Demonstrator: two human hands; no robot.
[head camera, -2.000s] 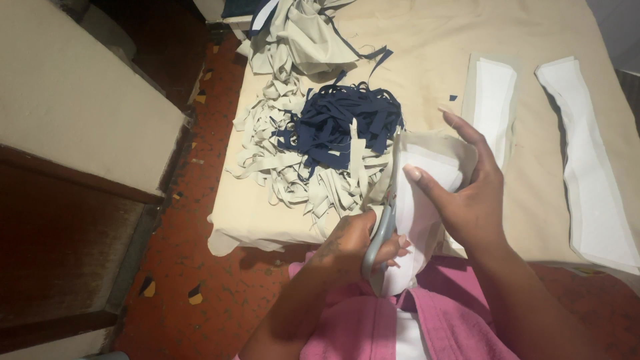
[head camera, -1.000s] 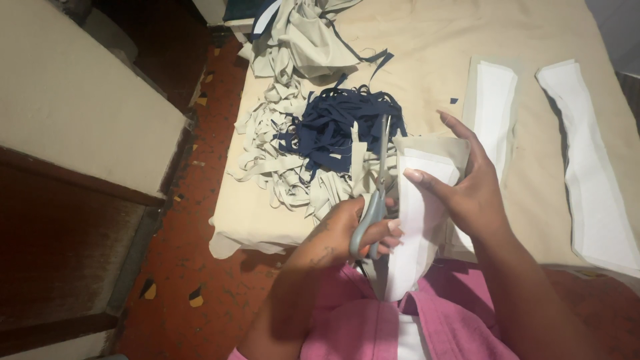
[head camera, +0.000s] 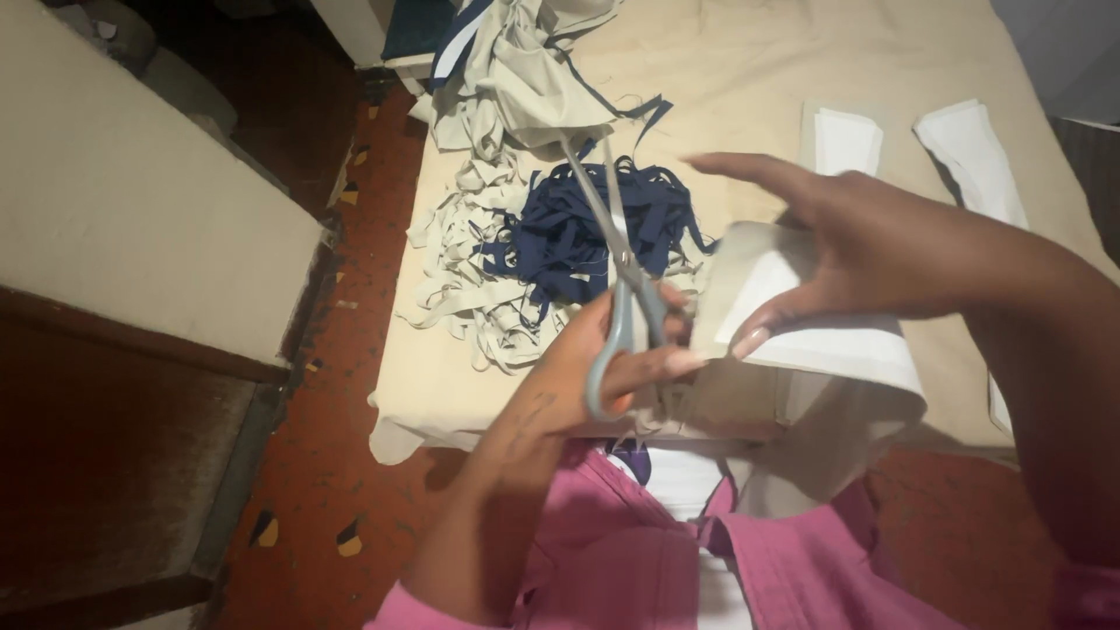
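Scissors with grey handles (head camera: 623, 324) are in my left hand (head camera: 604, 367), fingers through the loops, blades slightly apart and pointing away over a pile of navy fabric strips (head camera: 569, 227). My right hand (head camera: 840, 236) grips a beige fabric piece with a white layer on it (head camera: 840, 346), thumb on its near face; the fingers behind are partly hidden. My left fingertips are at the left edge of that piece. Pale fabric scraps (head camera: 464, 289) lie around the navy strips.
A cloth-covered table (head camera: 744, 70) carries crumpled beige fabric (head camera: 525, 79) at the back left. Two white-layered fabric pieces, one (head camera: 847, 140) nearer and another (head camera: 980, 157) farther right, lie on it. A wall (head camera: 157, 175) and a red floor (head camera: 324, 437) are at the left.
The held fabric piece has turned from upright to lying more sideways. The scissors have moved off its left edge, where they were two seconds ago, and their blades now point away.
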